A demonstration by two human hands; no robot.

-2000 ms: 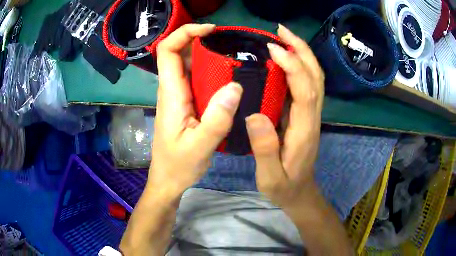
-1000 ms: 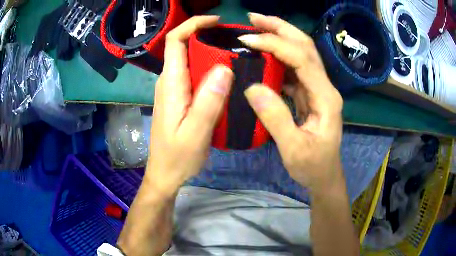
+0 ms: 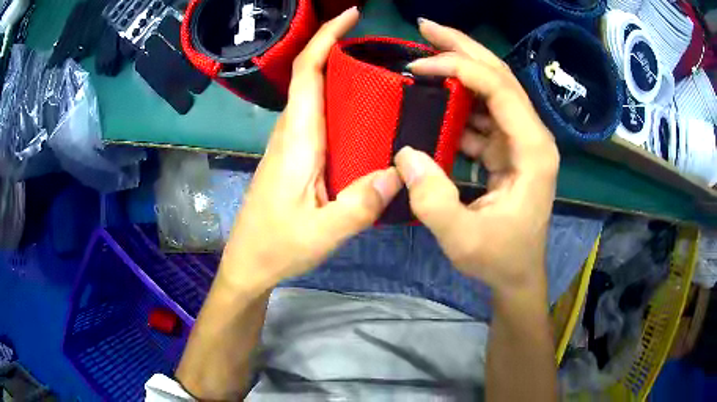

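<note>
A red mesh speaker housing [image 3: 362, 118] is held upright, slightly tilted, between both bare hands above the lap. Its open end faces up with a black interior. A black button strip [image 3: 423, 118] runs down the side facing me. My left hand [image 3: 303, 188] wraps the left side, its thumb on the strip's lower part. My right hand [image 3: 491, 165] holds the right side, its thumb on the strip just above and right of the left thumb. The strip's lower part is partly hidden by the thumbs.
Another red housing [image 3: 275, 74] and blue housings [image 3: 605, 118] stand on the green bench [image 3: 189, 129]. Black strips [image 3: 169, 71] and a clear plastic bag [image 3: 59, 118] lie left. White rings [image 3: 641, 67] fill a carton at right. A purple crate [image 3: 118, 314] and yellow crate [image 3: 668, 314] are below.
Both thumbs have moved down the strip, the left one lowest. The housing has shifted slightly right in view and turned, showing more red mesh at its left.
</note>
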